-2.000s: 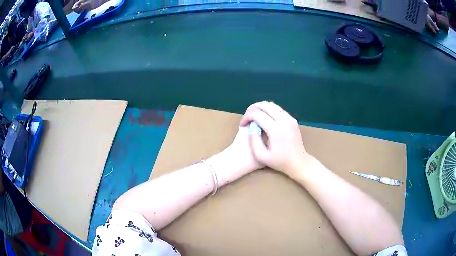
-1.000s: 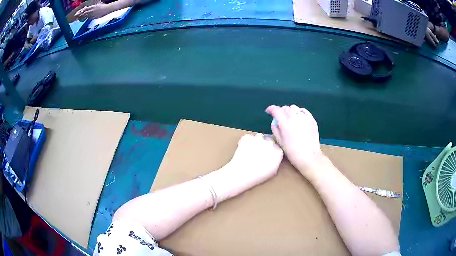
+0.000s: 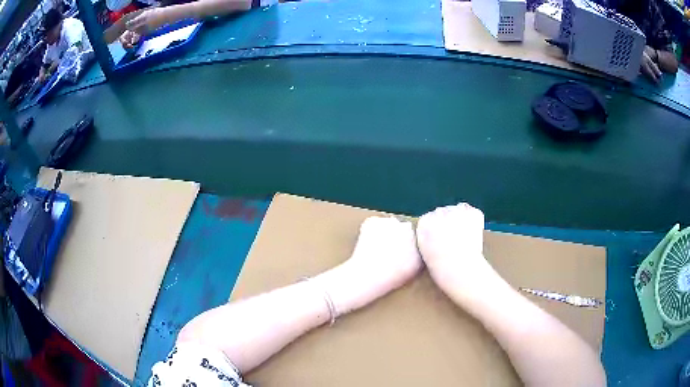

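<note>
My left hand (image 3: 387, 249) and my right hand (image 3: 452, 240) rest side by side near the far edge of the cardboard sheet (image 3: 355, 348). Both are closed into fists, backs up, and touch each other. No object shows in either; the inner sides of the fingers are hidden. A thin pale patterned tool with a narrow tip (image 3: 569, 298) lies on the cardboard, right of my right forearm. A black over-ear headset (image 3: 558, 115) lies on the dark green belt at the upper right, away from my hands.
A light-green fan (image 3: 669, 291) stands at the right edge. Another cardboard sheet (image 3: 125, 257) lies at left beside a blue tray (image 3: 64, 215) with dark items. A black item (image 3: 70, 142) is on the belt's left. Grey-white vented boxes (image 3: 605, 44) and people's hands are across the belt.
My hands have gone from clasped together to two fists side by side. My right hand has come down beside the left. The headset sits further right and lower in the picture.
</note>
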